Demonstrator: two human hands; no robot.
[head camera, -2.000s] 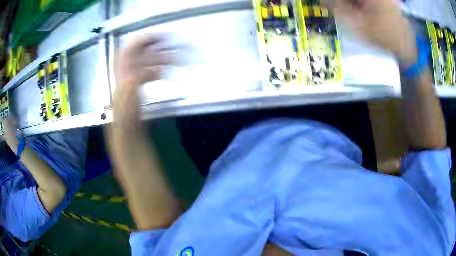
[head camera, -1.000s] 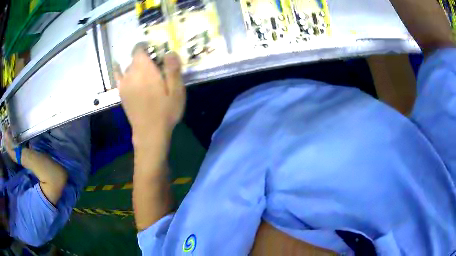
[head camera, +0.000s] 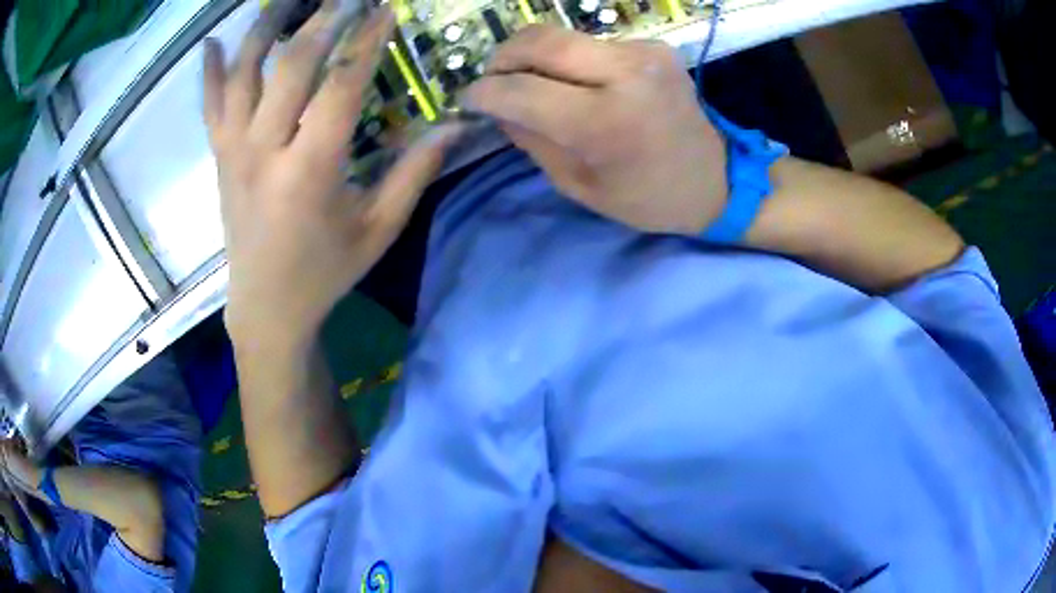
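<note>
Circuit boards (head camera: 457, 41) with yellow edges and crowded parts lie side by side at the top centre, cut off by the picture's edge. My left hand (head camera: 301, 174) is spread over the leftmost board, fingers apart, and partly covers it. My right hand (head camera: 608, 122) is over the boards' near edge, fingers bent together, thumb and fingertips close to the parts. Whether it pinches anything is hidden. A blue wrist strap (head camera: 745, 185) is on my right wrist, with a thin blue cord running up from it.
The white work surface with metal rails (head camera: 122, 238) curves down the left side. A green bin (head camera: 70, 35) is at the top left. Another person's forearm (head camera: 110, 504) is at the lower left. A cardboard box (head camera: 874, 93) is below the bench at right.
The view has turned, and the boards show nearer the top centre. My left hand has spread out over a board. My right hand has come in from the right to the boards.
</note>
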